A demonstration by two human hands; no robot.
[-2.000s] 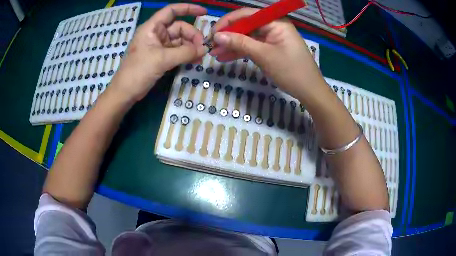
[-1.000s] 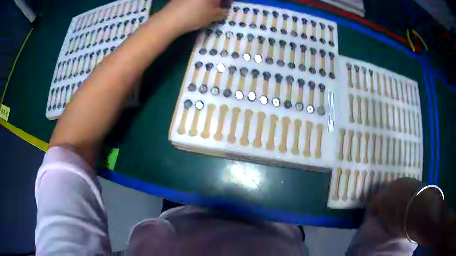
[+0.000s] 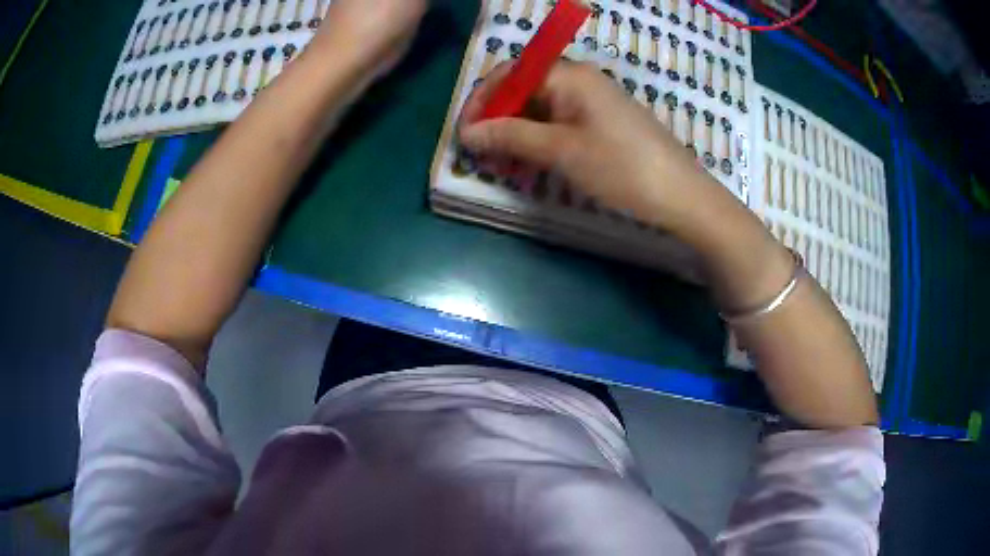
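Note:
My right hand (image 3: 592,136) is closed around the red test probe (image 3: 534,63). It is over the lower left part of the centre foam tray (image 3: 461,198) and hides the slots beneath and the probe's lower end. The tray lies on a stack. Dark and silvery round sound parts (image 3: 610,50) sit at its slot ends. My left hand (image 3: 375,27) is left of the centre tray, blurred and cut off by the top edge. Its fingertips are not visible, so I cannot tell if it holds a part.
Another foam tray (image 3: 117,136) with dark-ended slots lies at the left. The right tray (image 3: 881,369) has mostly plain slots. A thin red lead (image 3: 760,26) loops at the top right near a yellow-handled tool (image 3: 881,78). Blue tape (image 3: 565,355) edges the green table.
My right hand has moved from the lower right to the centre tray, now with the probe. My left hand has left the centre tray's upper edge. The trays appear higher in view.

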